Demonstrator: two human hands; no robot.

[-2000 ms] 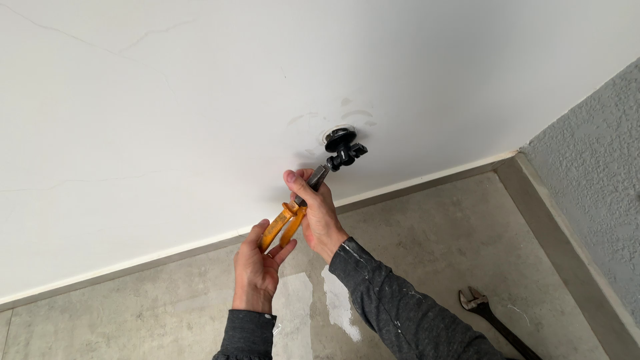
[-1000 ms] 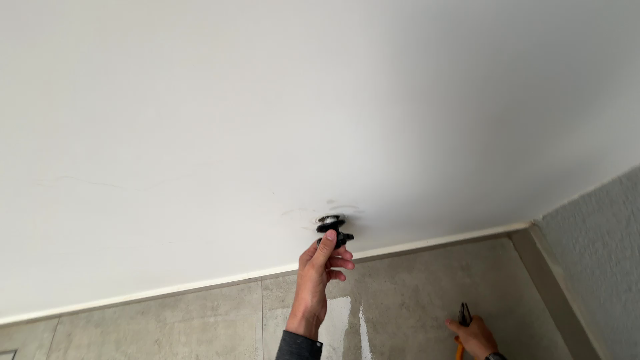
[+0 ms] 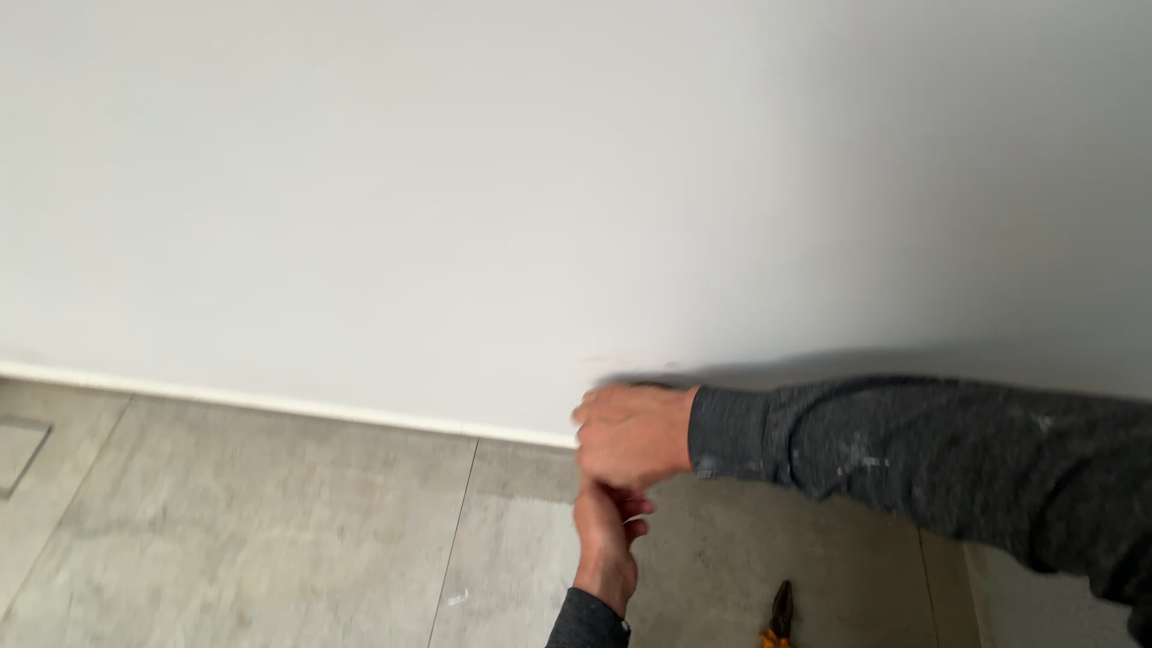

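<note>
My right hand (image 3: 630,435) reaches in from the right, its fingers curled near the foot of the white wall (image 3: 360,225). A thin dark edge of the black fitting (image 3: 655,384) shows just above it; the rest is hidden behind the hand. Directly below, my left hand (image 3: 607,540) is raised with its upper part tucked under the right one. Blur and overlap hide whether either hand grips the fitting. Pliers with orange handles (image 3: 780,616) lie on the grey tiled floor (image 3: 270,513), cut off by the bottom edge of the view.
A pale strip (image 3: 270,409) runs along the joint of wall and floor. At the far left, a square outline (image 3: 20,454) is set into the floor. Another wall surface (image 3: 1035,594) shows at the lower right, beneath my dark sleeve.
The pliers, held in my right hand a second ago, are now on the floor. That hand has come over to the fitting, above my left hand. The view has shifted.
</note>
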